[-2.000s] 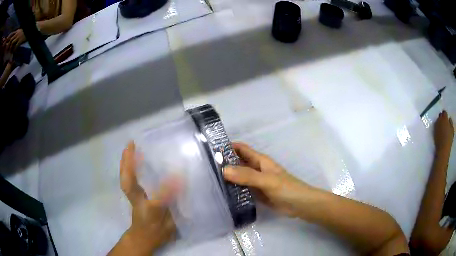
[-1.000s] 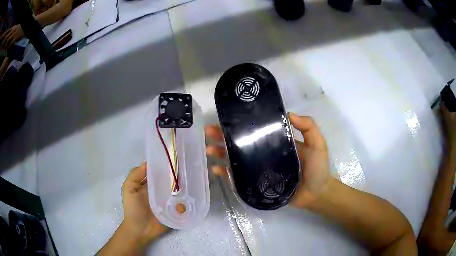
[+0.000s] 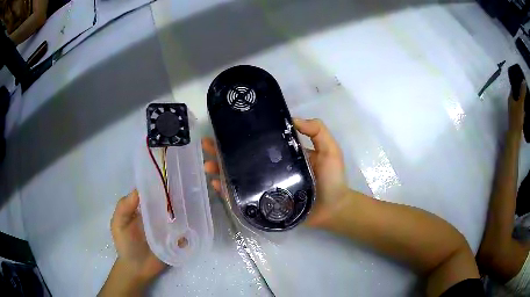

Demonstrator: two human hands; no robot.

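Note:
My left hand [image 3: 129,232] holds the translucent tank [image 3: 194,191], open side up, at left of centre. A black cooling fan [image 3: 168,125] sits at its far end, with red and yellow lead wires [image 3: 157,168] running toward a round hole at the near end. My right hand [image 3: 326,171] holds the black base housing [image 3: 255,148] by its right side, fingers passing beneath it and showing at its left edge. Its glossy face with two round slotted grilles faces up. The two parts are side by side, apart.
The white sheet-covered table [image 3: 372,87] lies below, with a dark shadow band across it. At the right edge another person's arm [image 3: 498,191] reaches in beside a thin dark pointed tool [image 3: 493,78]. Another person's arm [image 3: 29,26] and a dark frame post [image 3: 14,64] are at upper left.
The two parts, first together edge-on, are now apart and face up. Since one second ago both appear further left in the picture; the view has shifted too.

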